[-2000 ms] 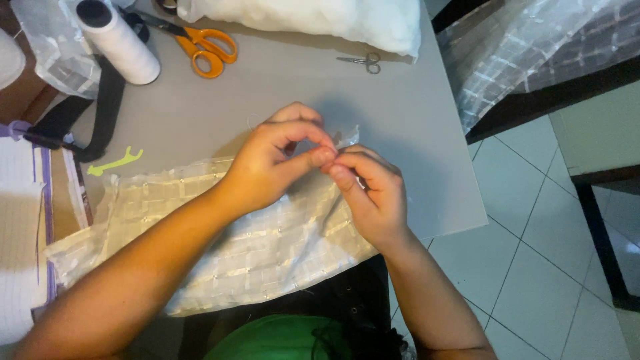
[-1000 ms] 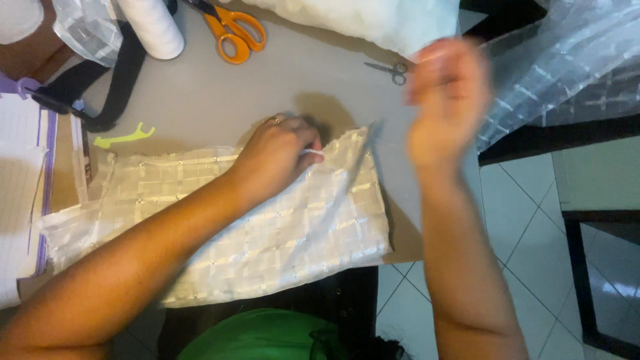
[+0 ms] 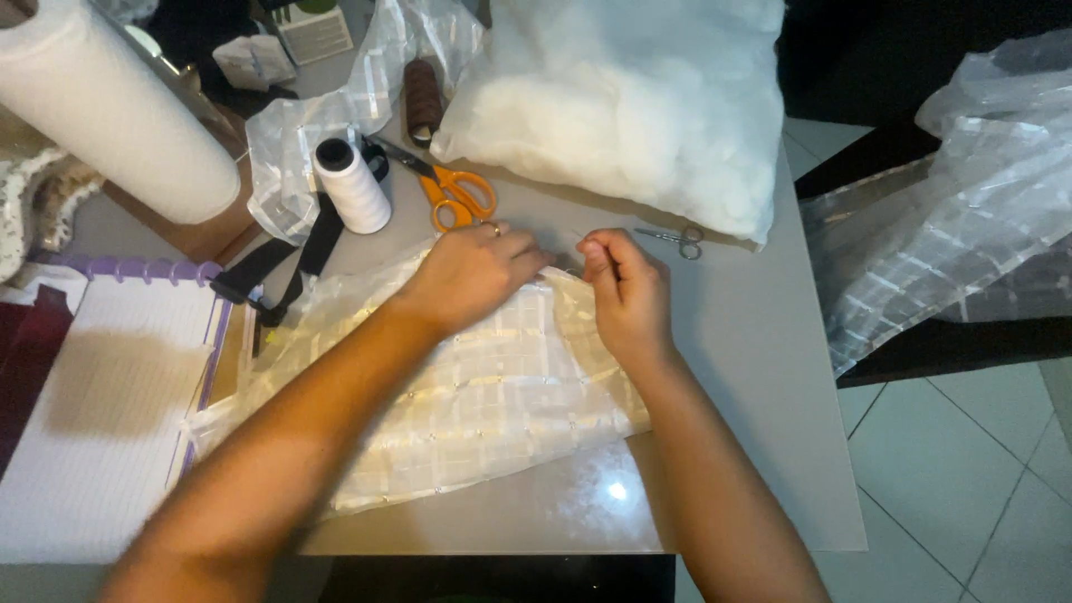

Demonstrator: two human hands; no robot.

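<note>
A sheer white fabric with a checked pattern [image 3: 486,385] lies across the grey table under my forearms. My left hand [image 3: 481,272], a ring on one finger, presses and pinches its upper edge. Just right of it, my right hand [image 3: 624,293] has thumb and index finger pinched together beside the fabric's corner; a thin glint, perhaps a needle, shows at the fingertips. Any thread is too fine to make out. Orange-handled scissors [image 3: 456,197] lie just beyond my left hand. Small metal scissors [image 3: 674,241] lie to the right of my right hand.
A stuffed white pillow [image 3: 620,109] lies at the back. White thread [image 3: 356,188] and brown thread [image 3: 421,100] spools stand near a black strap [image 3: 289,272]. An open notebook [image 3: 117,402] and a large white roll [image 3: 117,117] are at left. More sheer fabric [image 3: 955,243] hangs right.
My right hand has come back down from its raised place at the right to the fabric's edge, near my left hand. The view has shifted, showing more of the table's back.
</note>
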